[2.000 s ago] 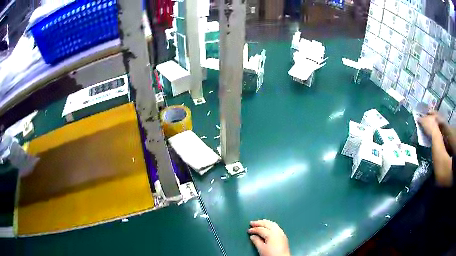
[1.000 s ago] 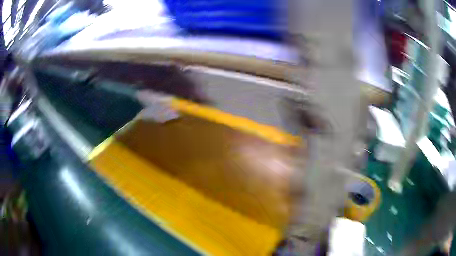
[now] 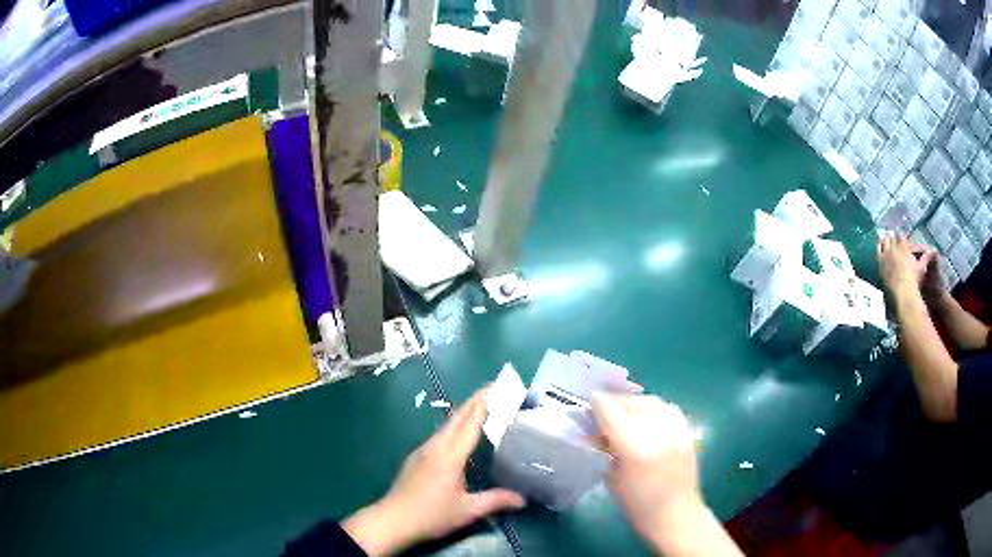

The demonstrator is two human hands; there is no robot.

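Note:
A small white folding carton is at the bottom centre, its flaps standing up around an open mouth. A thin dark slot shows at the mouth; what is inside cannot be made out. My left hand grips its left side, fingertips at the left flap and thumb low by the corner. My right hand is on its right side, fingers at the flaps, slightly blurred. Whether the carton rests on the green table or is held just above it, I cannot tell.
Closed white cartons cluster at the right, beside another worker's hands and a carton wall. Open cartons stand behind. Metal legs, a white pad, yellow tape and a yellow board are left.
The view swung left, then back. Two seconds ago only one empty hand showed at the bottom; now both my hands are on an open carton there.

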